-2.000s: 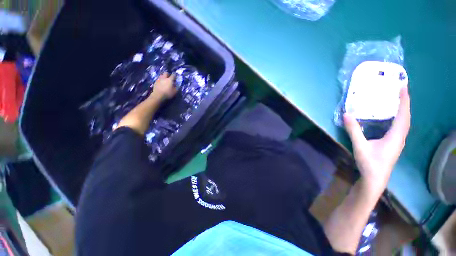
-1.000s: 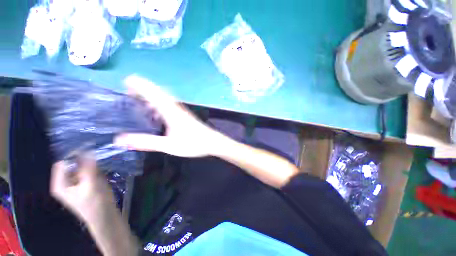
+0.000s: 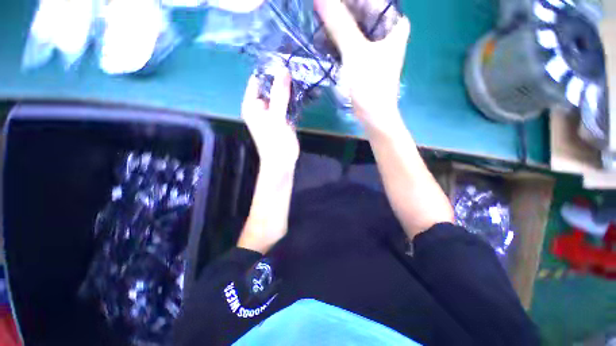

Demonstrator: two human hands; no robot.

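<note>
Both hands are over the bench with bagged black accessories (image 3: 307,71) between them, blurred and shiny with dark strands. My left hand (image 3: 271,111) grips the near left end of this dark bundle, fingers pointing up. My right hand (image 3: 375,74) is closed around its right part, where a dark rounded mass shows near the top edge. The bundle lies over the place of the bagged white housing, which it and the hands largely hide. Several bagged white housings (image 3: 128,37) lie at the upper left of the bench.
The black bin (image 3: 204,155) with dark packets stands at the left below the green bench (image 3: 439,94). An open carton (image 3: 537,236) holds silvery packets at the right. The grey round dispenser (image 3: 513,74) with white stickers stands at the upper right, beside cardboard (image 3: 567,145).
Both hands have moved from over the bin, up and right, onto the bench with the dark bundle. Before that, my left hand was inside the bin and my right hand was on a bagged housing.
</note>
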